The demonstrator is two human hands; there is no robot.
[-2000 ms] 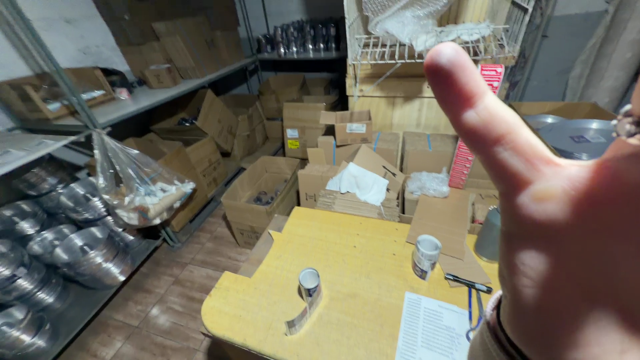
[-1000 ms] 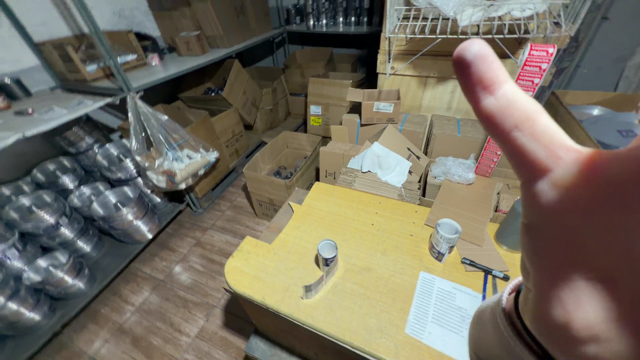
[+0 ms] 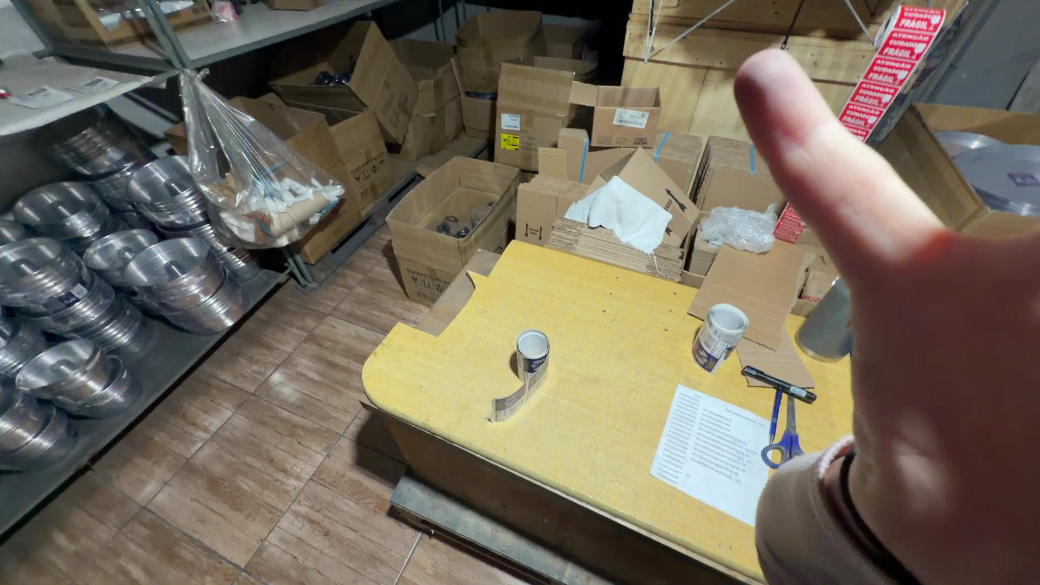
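My right hand (image 3: 918, 284) is raised large and blurred close to the camera at the right, above the yellow table. Its thumb points up and to the left; the other fingers are out of view, and I see nothing held. My left hand is not in view. Below on the table, a roll of printed labels (image 3: 533, 349) stands with a strip unwound. A second label roll (image 3: 720, 337) stands nearer the hand. Beside the wrist lie a printed sheet (image 3: 711, 455), a black marker (image 3: 778, 383), a blue pen (image 3: 776, 414) and blue-handled scissors (image 3: 786, 443).
The yellow table's rounded edge (image 3: 382, 366) borders the tiled floor (image 3: 268, 439). Stacked metal pans (image 3: 183, 280) fill the left shelf, with a clear plastic bag (image 3: 260, 179) hanging there. Behind are an open carton (image 3: 451, 219), flattened cardboard (image 3: 621, 252) and a metal cylinder (image 3: 825, 325).
The view has tilted down and shifted left. The raised hand stays near the camera at the right, thumb still extended. The rolls, sheet and marker lie as before.
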